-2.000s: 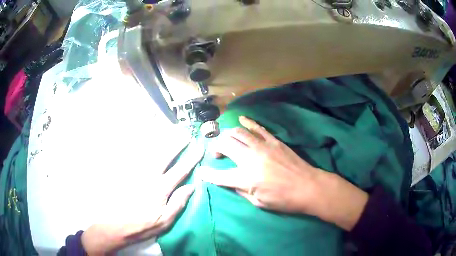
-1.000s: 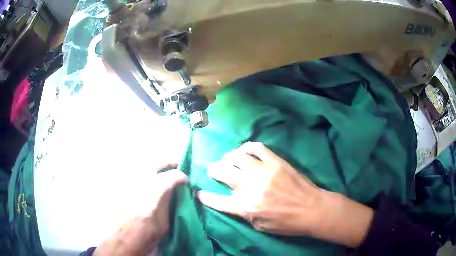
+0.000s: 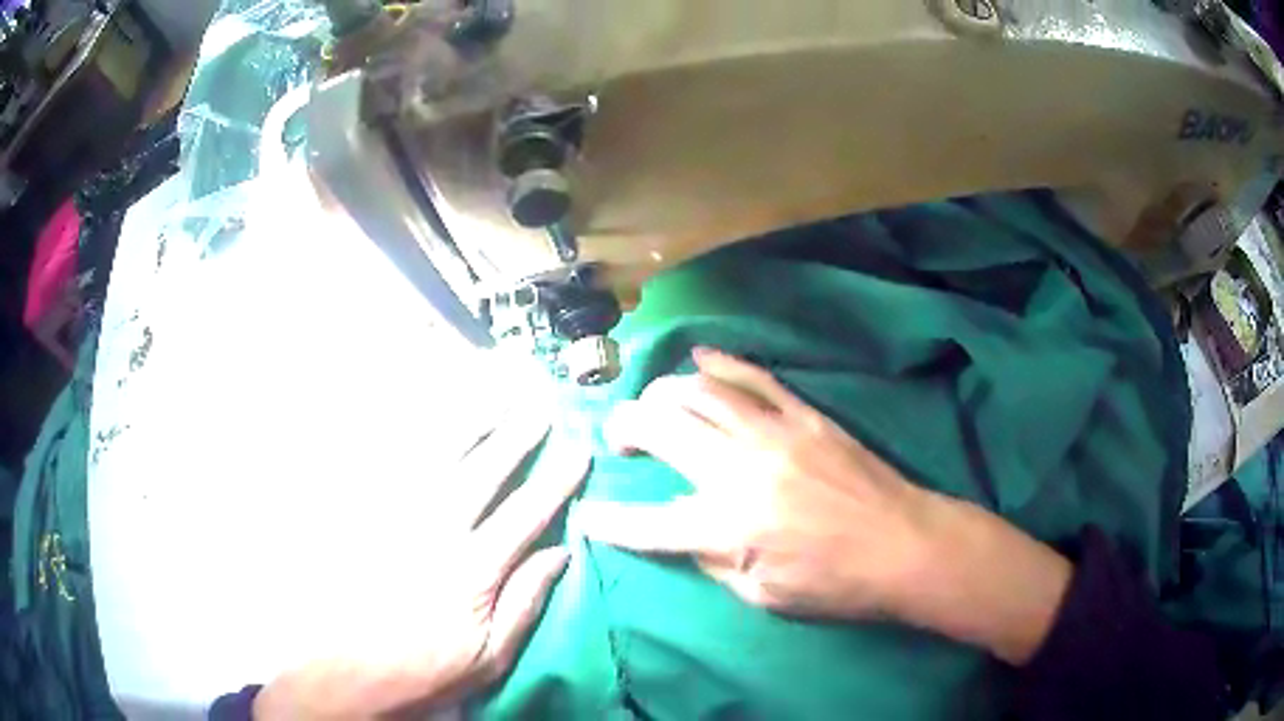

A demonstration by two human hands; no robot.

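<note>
A green garment lies under the sewing machine head and to its right, and hangs off the front edge. A seam line runs down it from the needle area. My left hand lies flat at the garment's left edge, fingers spread and washed out by the lamp. My right hand rests palm down on the cloth, fingers bent and pressing beside the seam, just below the machine head. The needle and presser foot are hidden by glare and the machine's parts.
The beige machine arm spans the top. The white table is at the left, with crumpled translucent plastic behind. A small tray is at the right. Another green garment with yellow embroidery hangs at the far left.
Since one second ago, my left hand has gone from pinching the cloth edge to lying flat with fingers spread. My right hand has moved up toward the machine head. The view has shifted slightly.
</note>
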